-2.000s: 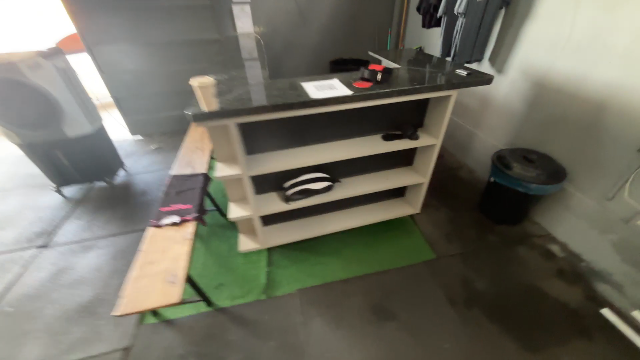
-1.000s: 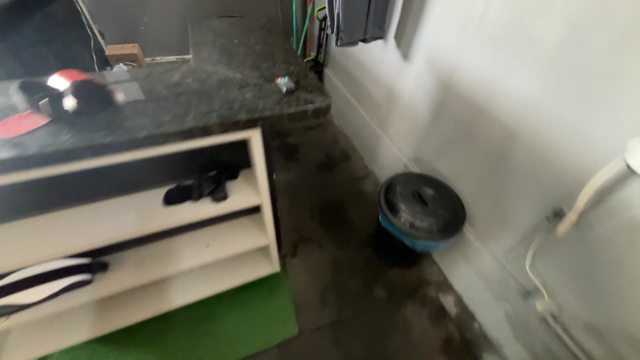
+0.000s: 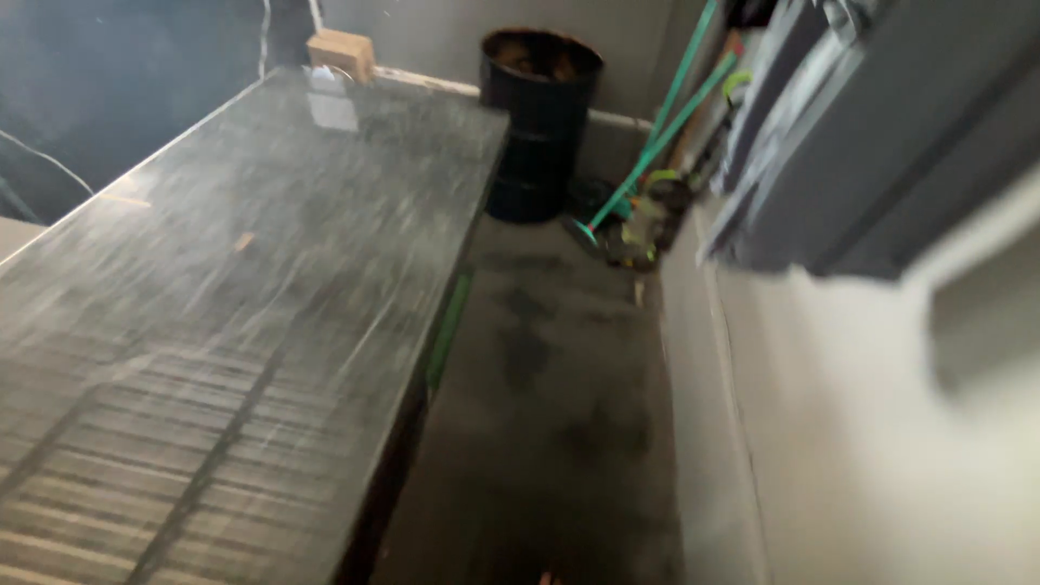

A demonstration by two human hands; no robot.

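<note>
Neither of my hands can be made out in the head view. A small, blurred, pinkish thing [image 3: 550, 578] shows at the bottom edge; I cannot tell whether it is a fingertip. A dark, glossy stone countertop [image 3: 341, 244] fills the left side. On it lie a small brown scrap [image 3: 244, 241], a thin light strip [image 3: 123, 200] and a pale sheet [image 3: 333, 112]. A wooden block [image 3: 341, 55] is at its far end.
A dark metal drum [image 3: 536, 130] stands beyond the counter's far corner. Green-handled cleaning tools [image 3: 662, 130] lean near it, among clutter [image 3: 642, 219] on the floor. Grey garments [image 3: 845, 154] hang at the right wall [image 3: 877, 422]. A dark floor passage [image 3: 536, 406] runs between counter and wall.
The view has moved in over the countertop and along the passage. The shelves, the red and black cap and the lidded bin seen before are out of view; the metal drum now shows.
</note>
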